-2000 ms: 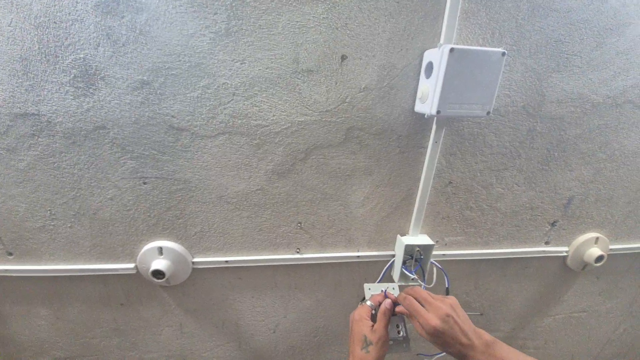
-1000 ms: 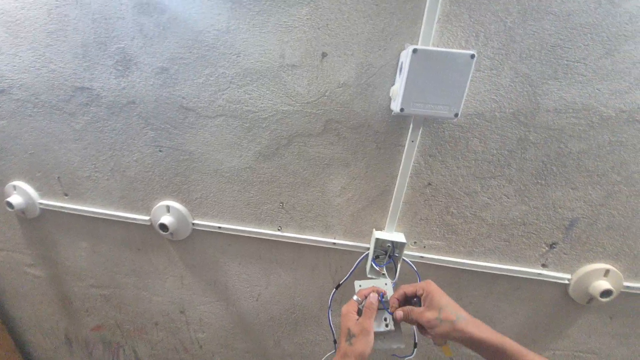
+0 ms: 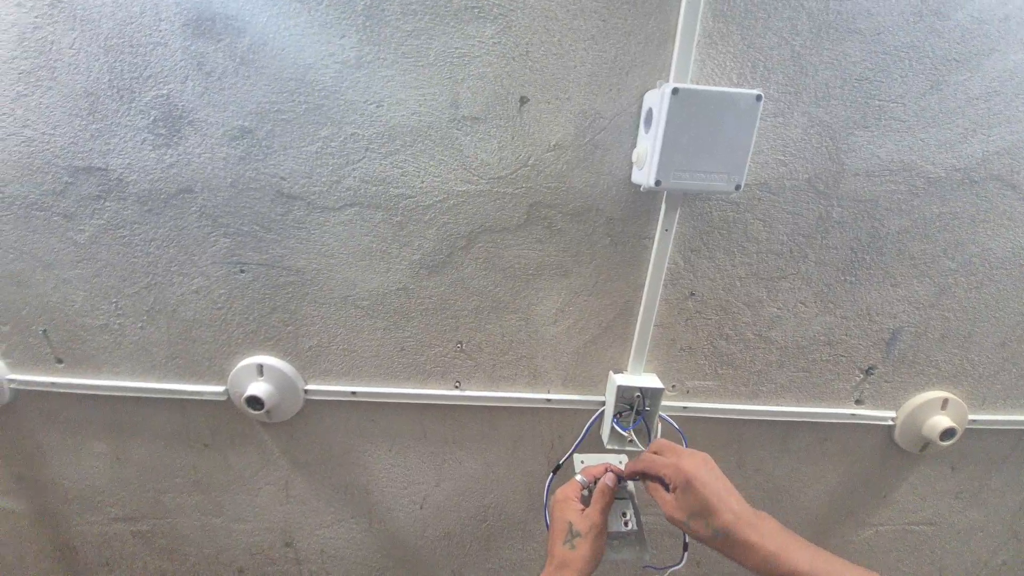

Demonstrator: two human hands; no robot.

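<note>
A white plastic faceplate (image 3: 623, 520) with electrical fittings hangs below a white surface-mounted outlet box (image 3: 632, 412) on the wall. My left hand (image 3: 582, 516), with a ring on one finger, grips the faceplate near its top. The fingertips of my right hand (image 3: 680, 484) pinch something small and thin against the left fingertips; it looks like a wire end, but the fingers mostly hide it. Blue and white wires (image 3: 560, 472) come out of the open box and loop down on both sides of the hands. More wires are coiled inside the box.
A grey-lidded junction box (image 3: 712, 138) sits higher on the wall, joined by a vertical white trunking strip (image 3: 655, 280) to the outlet box. Horizontal trunking (image 3: 456, 396) runs both ways to round lamp holders (image 3: 266, 389), one of them at the right (image 3: 930, 422).
The view has shifted between frames. Both hands stay at the faceplate below the box, and the fingers have changed position slightly on it.
</note>
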